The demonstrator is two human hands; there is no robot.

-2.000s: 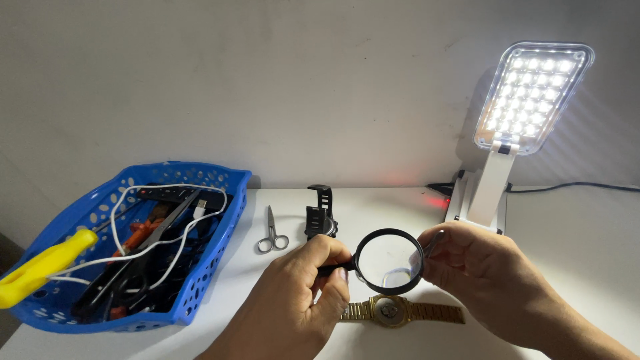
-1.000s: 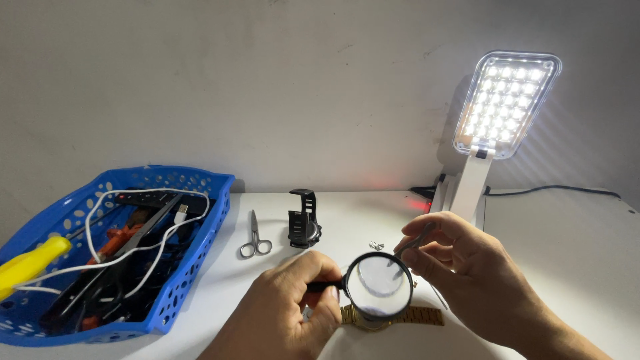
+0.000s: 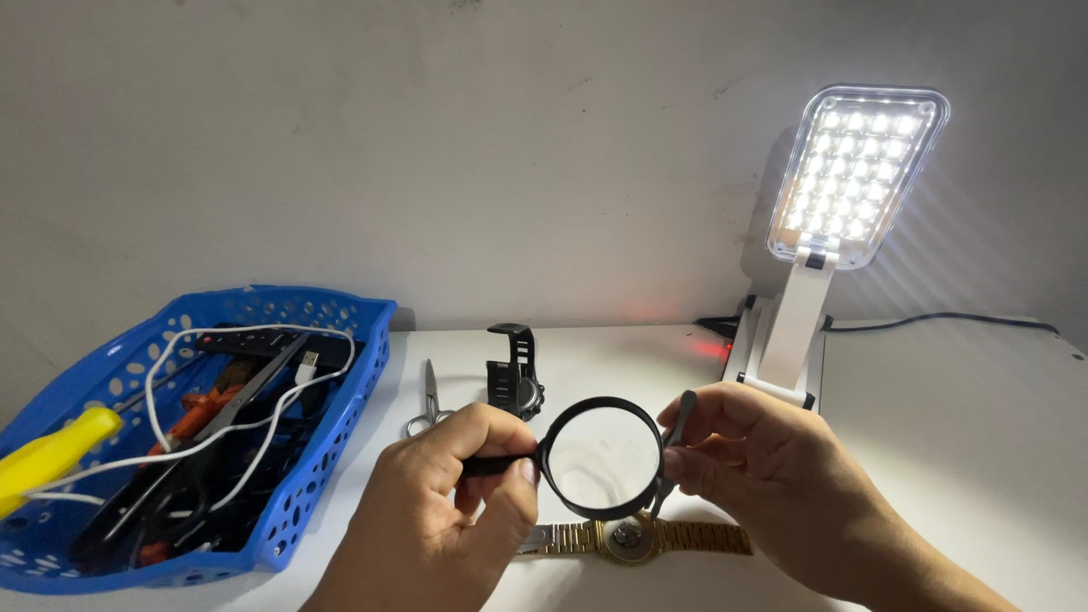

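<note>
My left hand (image 3: 459,501) grips the black handle of a magnifying glass (image 3: 603,459), whose round lens hangs above the table. Between thumb and fingers my right hand (image 3: 748,467) pinches a slim grey metal tool (image 3: 682,421), perhaps tweezers, its lower end beside the lens rim. Below the lens lies a gold metal wristwatch (image 3: 627,537), its band stretched out to both sides and the inner parts showing in its round case. The lens rim overlaps the upper edge of the watch in view.
A black wristwatch (image 3: 514,374) stands behind my left hand, with small metal scissors (image 3: 431,399) to its left. At far left, a blue plastic basket (image 3: 331,433) holds tools, a white USB cable (image 3: 272,416) and a yellow handle (image 3: 59,459). A lit LED lamp (image 3: 799,314) stands at back right.
The magnifying glass, lower over the gold watch one second ago, now sits higher and shows more of the watch's case. The grey tool has turned more upright in my right hand.
</note>
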